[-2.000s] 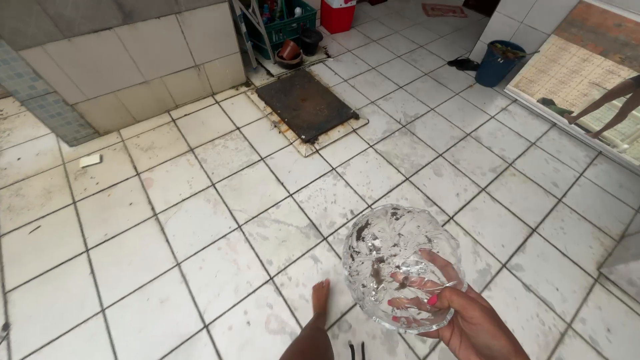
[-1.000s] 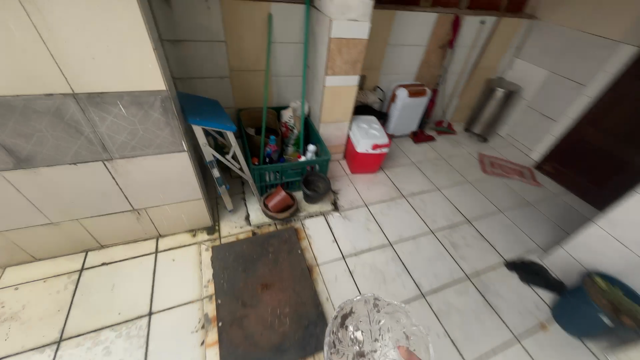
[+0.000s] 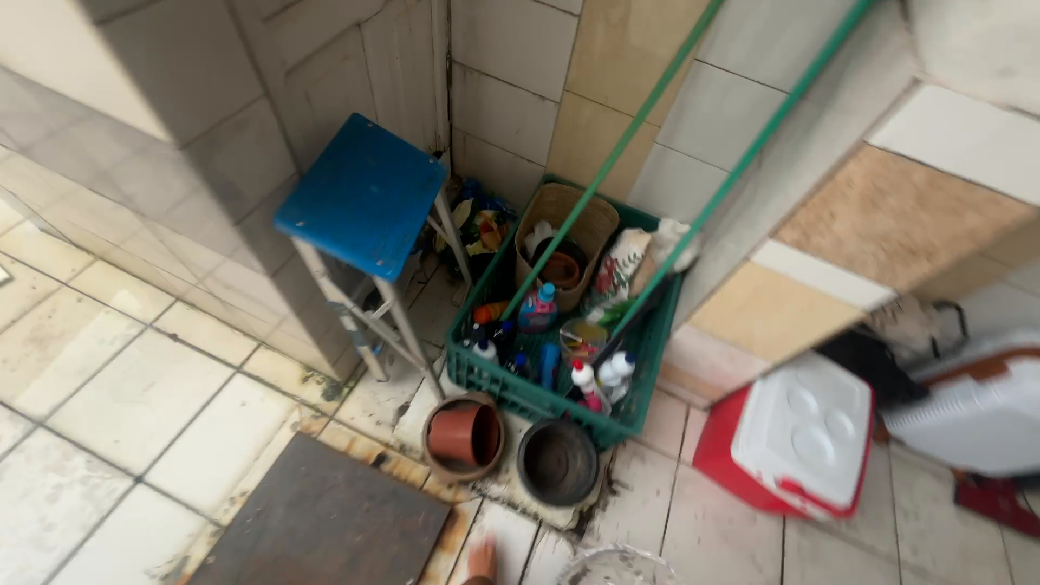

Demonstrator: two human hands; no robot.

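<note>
The rim of a clear patterned glass bowl [image 3: 619, 566] shows at the bottom edge of the head view, most of it cut off. Neither of my hands is in view, so what holds the bowl is hidden below the frame. Beyond it, a black plant pot [image 3: 558, 461] and a terracotta-coloured pot [image 3: 464, 434] lying in a round dish [image 3: 489, 465] stand in front of a green plastic crate [image 3: 532, 396]. Inside the crate are a woven basket [image 3: 597, 213], several bottles and other items. Two green poles [image 3: 630, 146] lean up from it.
A blue-topped stool [image 3: 361, 195] stands left of the crate, beside a tiled wall. To the right is a red cooler with a white lid [image 3: 804, 435]. A rusty metal plate [image 3: 325, 520] lies in the tiled floor near my bare foot [image 3: 481, 559].
The view has moved much closer to the crate and stool. My right hand, seen earlier holding the glass bowl, has left the view, and the bowl now shows only its rim.
</note>
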